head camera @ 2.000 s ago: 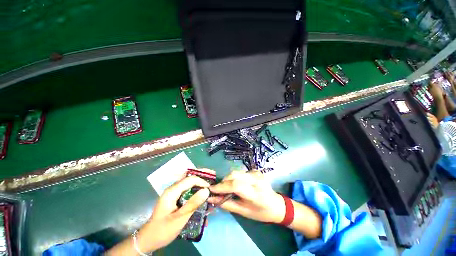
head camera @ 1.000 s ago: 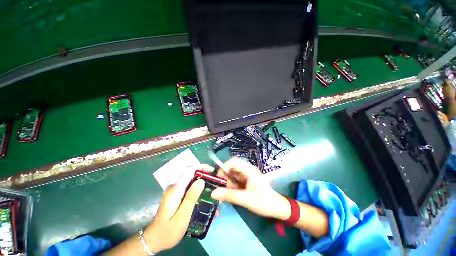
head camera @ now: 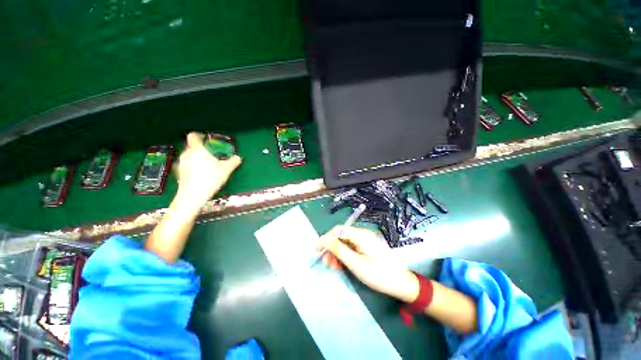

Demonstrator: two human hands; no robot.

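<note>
My left hand (head camera: pixel 202 169) is stretched out over the green belt, its fingers and thumb around a phone body (head camera: pixel 221 145) with a green board; the hand covers part of it. My right hand (head camera: pixel 358 259) holds pale tweezers (head camera: pixel 346 226) over the pale blue paper sheet (head camera: pixel 320 295), close to the loose heap of black small parts (head camera: pixel 390 204). No phone body lies on the sheet.
A large black tray (head camera: pixel 393 116) rests tilted over the belt edge. Other phone bodies (head camera: pixel 290 145) lie along the belt (head camera: pixel 253 158). A clear blister tray (head camera: pixel 28 264) with phones is at far left. A second black tray (head camera: pixel 597 218) with tangled parts is at right.
My left hand has moved from above the sheet, where it held a phone body, up and left to the belt. My right hand stays over the sheet with the tweezers. The view has shifted left.
</note>
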